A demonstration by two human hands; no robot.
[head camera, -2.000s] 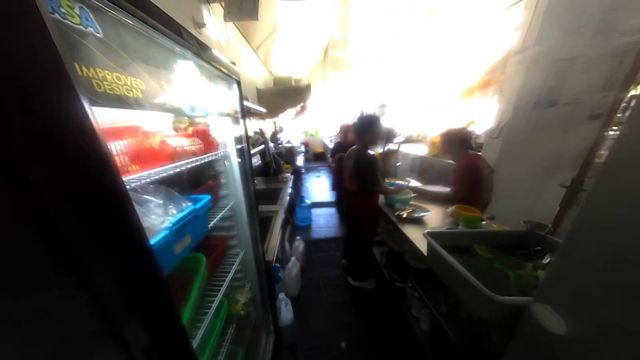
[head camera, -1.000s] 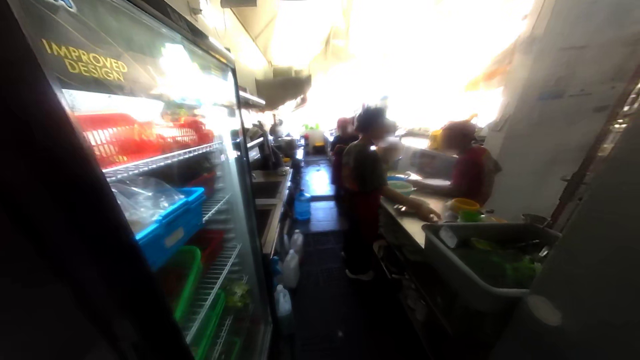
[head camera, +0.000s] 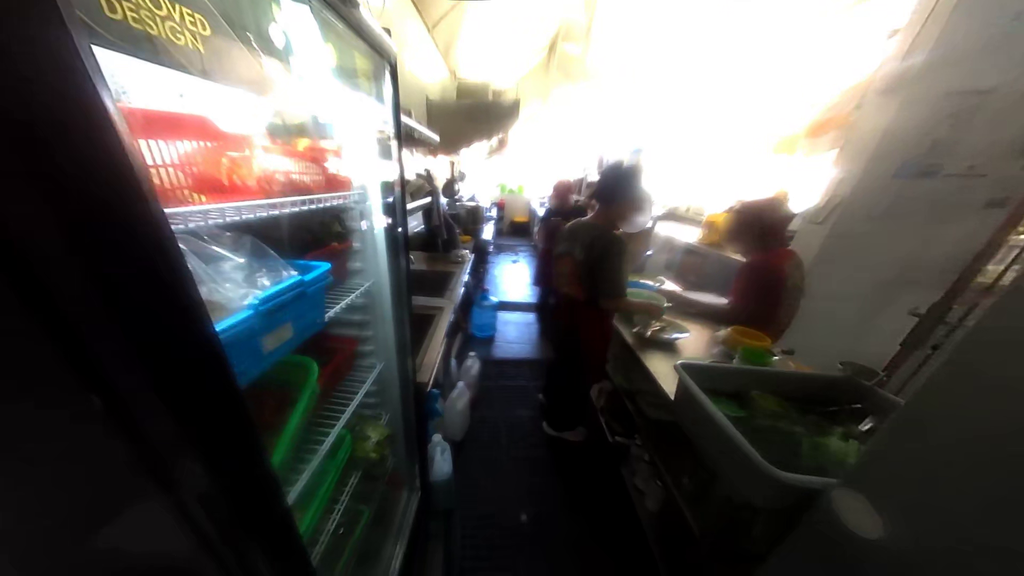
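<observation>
Neither of my hands shows in the head view. At the left stands a glass-fronted display fridge with wire shelves [head camera: 264,210]. A red plastic basket [head camera: 180,160] is on its upper shelf, and a blue plastic bin [head camera: 280,328] holding clear plastic bags is below. Green bins [head camera: 298,400] sit lower down. On the right, a large grey plastic tub [head camera: 768,472] with leafy greens stands at the near end of a counter [head camera: 660,364]. A yellow container [head camera: 746,338] and a green one [head camera: 754,356] are just behind the tub.
A person in dark clothes [head camera: 588,272] stands left of the counter, another in red [head camera: 764,288] behind it. Someone else [head camera: 560,208] is farther back. White plastic jugs [head camera: 458,412] and a blue water bottle [head camera: 483,314] line the aisle's left side, below a sink [head camera: 432,280].
The person in dark clothes reached an arm over the counter one second ago; now their hands are by a pale green bowl. The fridge's upper lettering has moved partly out of view.
</observation>
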